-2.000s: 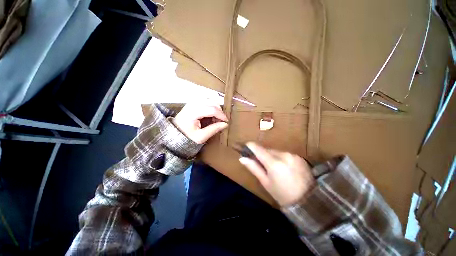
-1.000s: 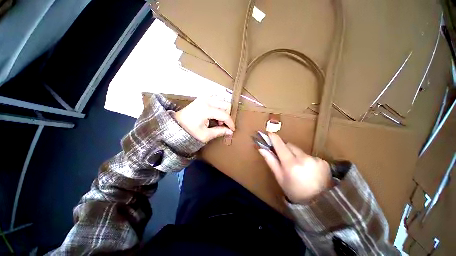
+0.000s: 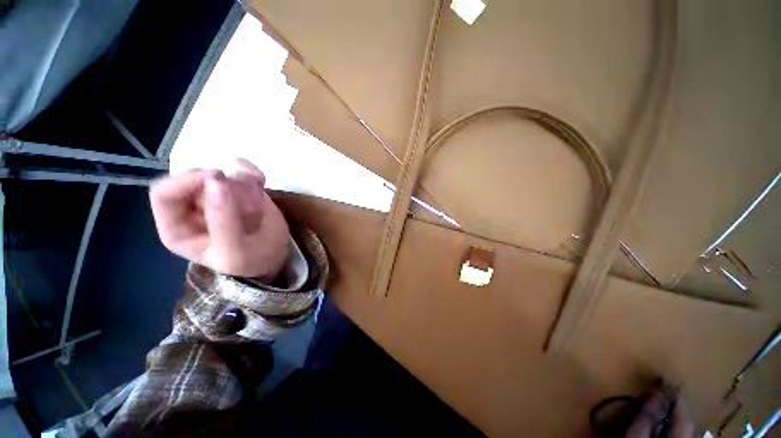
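A tan bag panel (image 3: 505, 342) lies in front of me with its stitched top edge slanting down to the right. Two tan handles are on it, the left one (image 3: 409, 171) and the right one (image 3: 621, 201), which is blurred. A brown closure tab (image 3: 479, 255) with a white cover sits at the panel's top edge. My left hand (image 3: 224, 221) is off the panel to its left, fingers curled in, with nothing visible in it. My right hand (image 3: 658, 423) is at the bottom right, blurred and cut off by the edge, around the dark thread snips; a black loop (image 3: 610, 414) shows beside it.
More tan panels (image 3: 531, 51) lie beyond, with a curved handle (image 3: 522, 113) and a white sticker (image 3: 468, 9). An overexposed white surface (image 3: 244, 120) is at the left. Grey frame bars (image 3: 81, 156) cross the dark area beside it. Layered tan edges are at the right.
My left hand has let go of the left handle's end and moved left off the panel. My right hand has moved down and right to the picture's edge. The view has shifted closer to the panel.
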